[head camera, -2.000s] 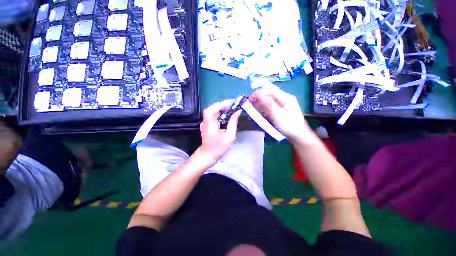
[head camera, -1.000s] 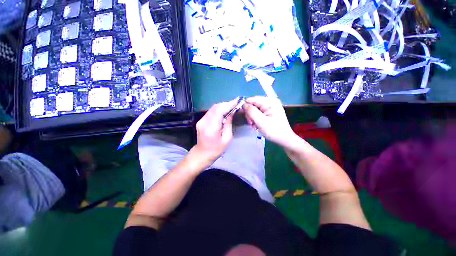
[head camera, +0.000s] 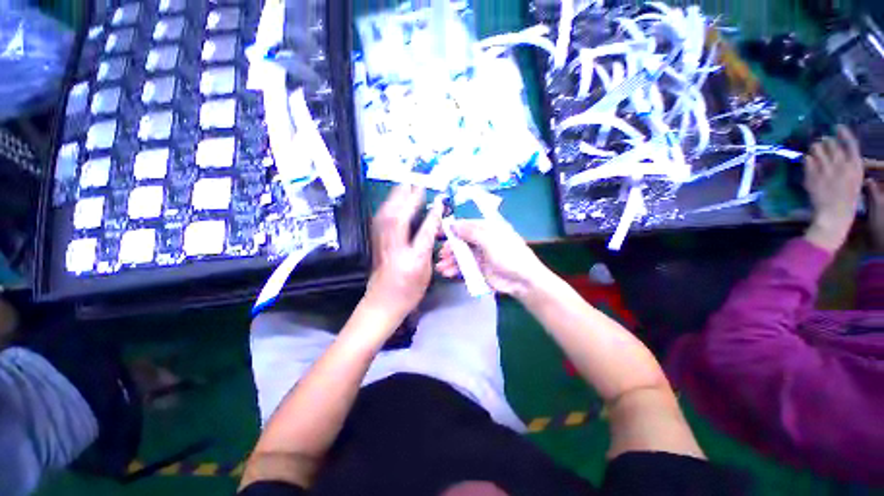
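My left hand (head camera: 399, 247) is at the bench's front edge and holds a small dark circuit board (head camera: 445, 207), mostly hidden by the fingers. My right hand (head camera: 492, 254) is beside it, its fingertips close to the board's near end. A white ribbon cable (head camera: 467, 258) runs from the board down over my right fingers. Whether the cable is seated in the board cannot be told. A heap of loose white, blue-tipped cables (head camera: 436, 107) lies just beyond my hands.
The black left tray (head camera: 194, 289) holds rows of boards, with one cable (head camera: 283, 278) hanging over its front edge. The right tray (head camera: 669, 215) is heaped with tangled white cables. A person in a purple sleeve (head camera: 766, 320) works at the far right.
The view has shifted, showing more of the left tray and the person at right. My hands have moved closer to the cable heap. The ribbon cable at the board is visible again.
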